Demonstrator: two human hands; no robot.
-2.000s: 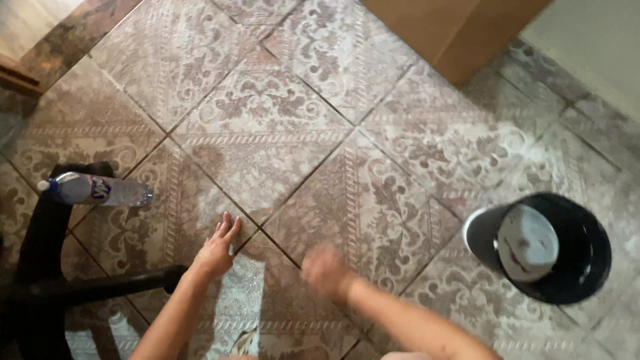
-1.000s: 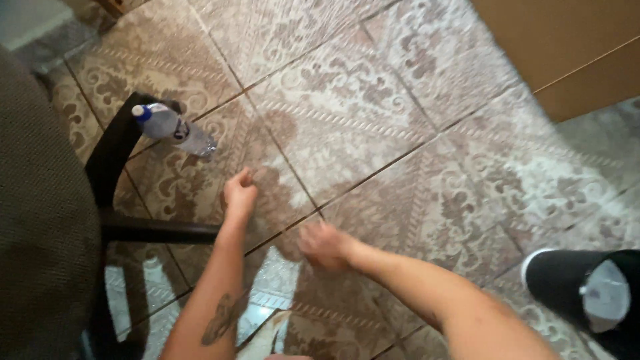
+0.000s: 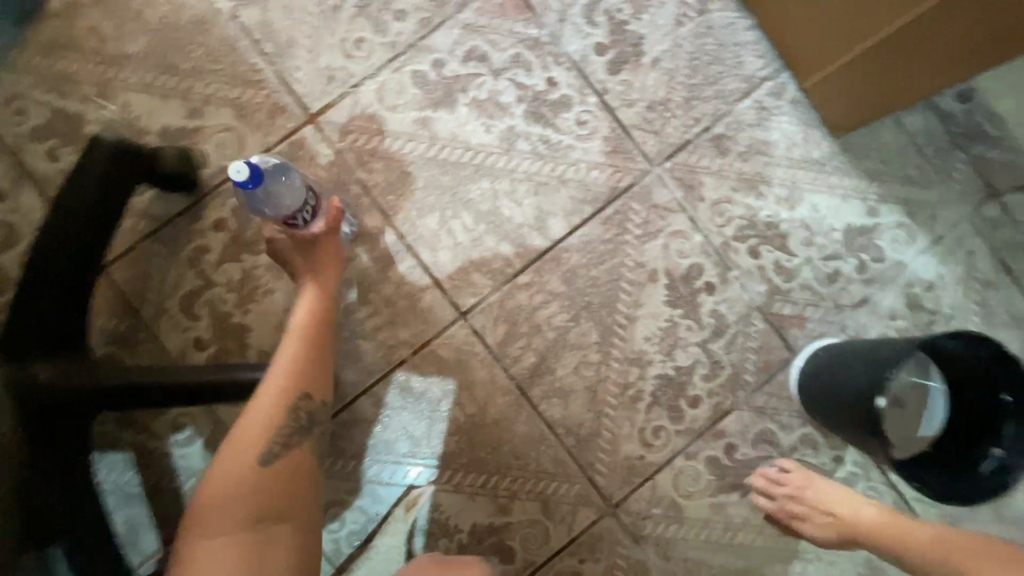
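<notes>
At the left, my left hand (image 3: 308,244) is wrapped around a clear plastic bottle (image 3: 274,186) with a blue and white cap and a dark label that bears writing. The bottle is tilted, its cap toward the upper left, near a black chair-base leg. Low at the right, my right hand (image 3: 808,504) is over the patterned tile floor with its fingers loosely curled and nothing seen in it. Just above and to the right of it is a black cylindrical bin (image 3: 856,392), its opening facing right, with something whitish inside.
The black chair base (image 3: 60,264) spreads along the left edge. A cardboard box (image 3: 872,56) stands at the top right. Wet-looking, shiny patches show on the tile floor (image 3: 544,344). A bit of skin shows at the bottom edge.
My left hand has taken hold of the bottle, which stood apart from it beside the chair leg. My right hand has moved right, close to the bin. The view has shifted.
</notes>
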